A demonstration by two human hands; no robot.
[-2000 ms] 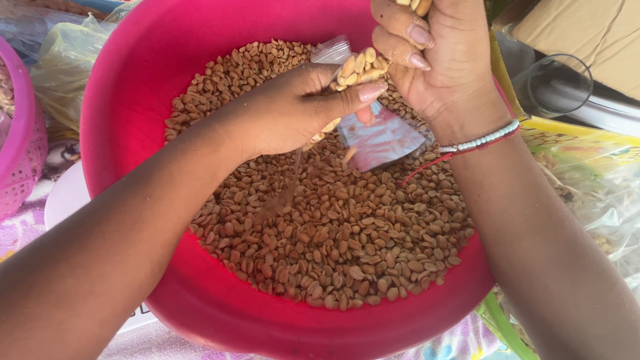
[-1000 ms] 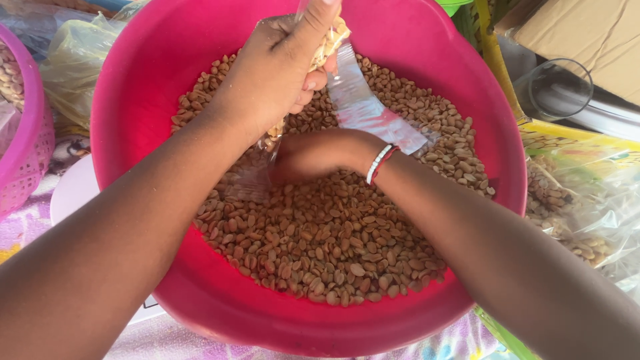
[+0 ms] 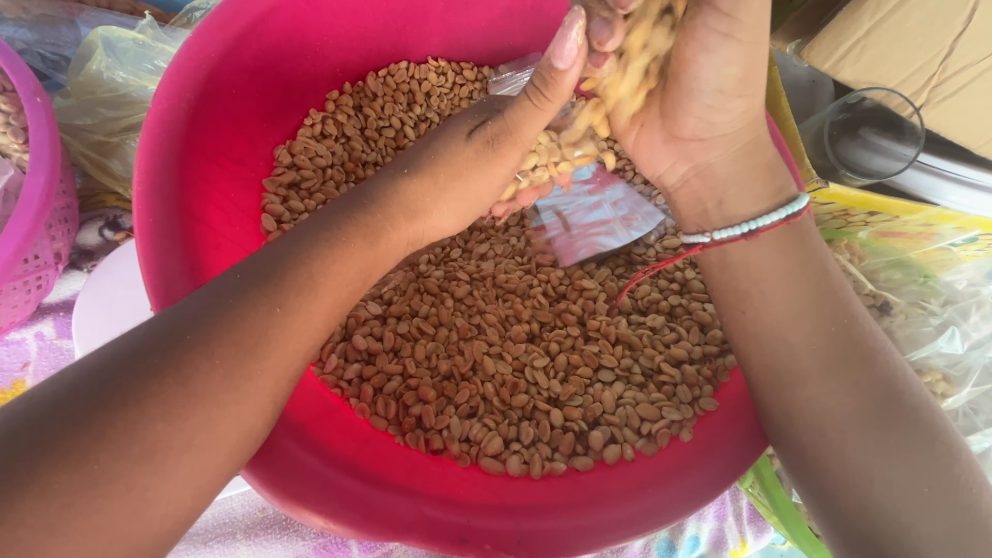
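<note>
A large pink plastic basin [image 3: 209,194] holds a heap of shelled peanuts [image 3: 496,356]. Above its far side my left hand [image 3: 504,147] grips a clear plastic bag with peanuts [image 3: 542,159] in it, thumb up. My right hand [image 3: 682,101], with a beaded bracelet and red string at the wrist, is raised palm inward, and blurred peanuts [image 3: 639,62] fall from it toward the bag's mouth. Its fingertips are cut off by the top edge. Beneath the hands a small plastic packet [image 3: 597,213] lies on the heap.
At left stands a pink perforated basket [image 3: 46,209] beside crumpled plastic bags [image 3: 116,93]. On the right are a drinking glass [image 3: 873,136], a cardboard box [image 3: 907,62] and a clear bag with contents [image 3: 930,310]. A patterned cloth [image 3: 287,523] lies under the basin.
A second ago my right hand was down in the peanuts; now it is raised beside my left hand with peanuts spilling from it. My left hand has stayed on the bag.
</note>
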